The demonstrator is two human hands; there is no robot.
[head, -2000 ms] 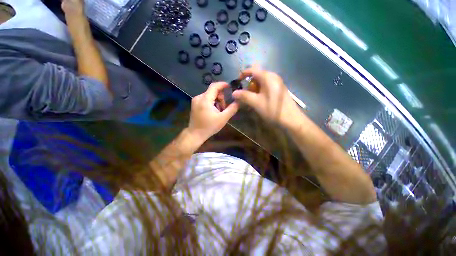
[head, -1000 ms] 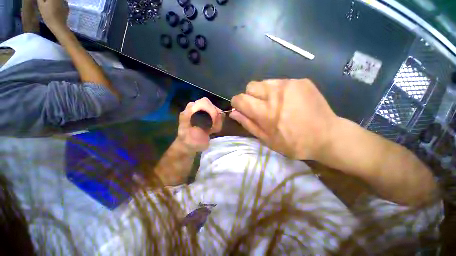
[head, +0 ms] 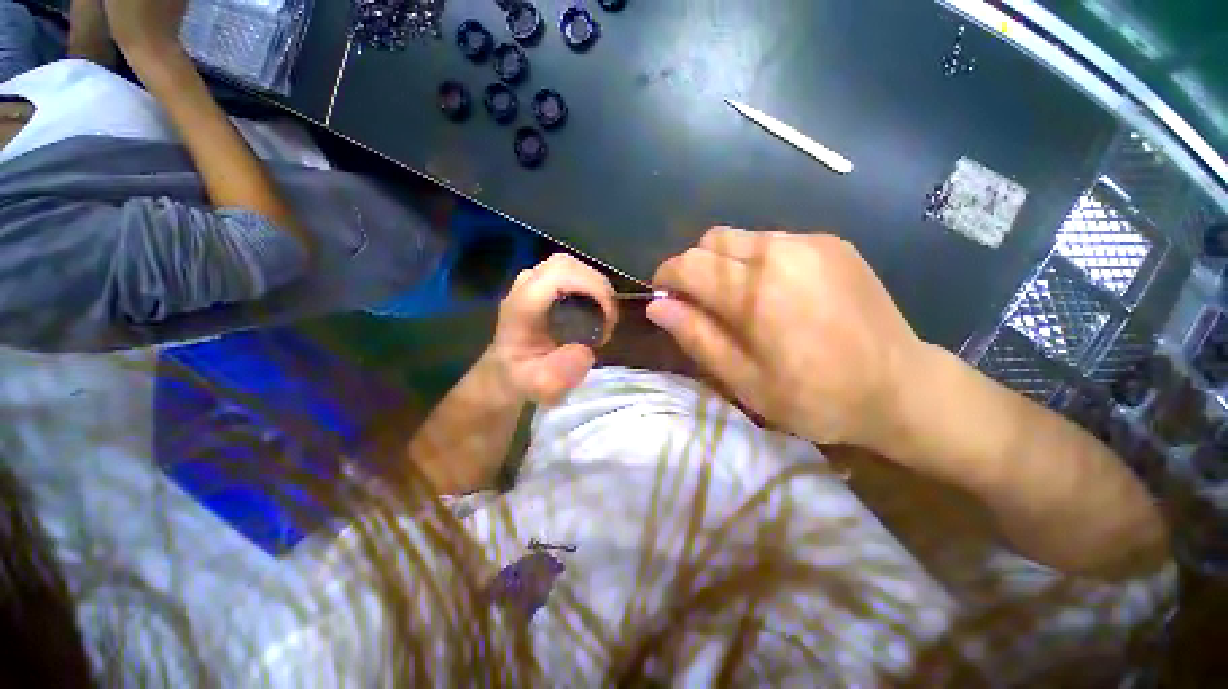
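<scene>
My left hand (head: pixel 546 337) holds a black ring part (head: pixel 578 319) in its curled fingers, its round face turned up, just off the bench's near edge. My right hand (head: pixel 774 323) is closed on a thin metal shaft (head: pixel 630 296), which looks like a precision screwdriver. Its tip reaches the side of the left hand's fingers by the ring. The handle is hidden in my right palm. Several loose black rings (head: pixel 509 62) lie on the bench at upper left. Silvery-white tweezers (head: pixel 795 139) lie beyond my right hand.
A whitish speckled pad (head: pixel 982 202) lies right of the tweezers, with tiny dark specks (head: pixel 958 51) farther back. A blister tray (head: pixel 1057 312) is at right, a small-parts heap (head: pixel 395 19) at upper left. Another worker (head: pixel 202 229) sits left, near a second clear tray (head: pixel 245 38) and blue bin (head: pixel 249 438).
Both hands came down from over the bench to its near edge, the tool shaft now at the ring. Over the last second, the left hand shifted slightly right and the shaft shows longer.
</scene>
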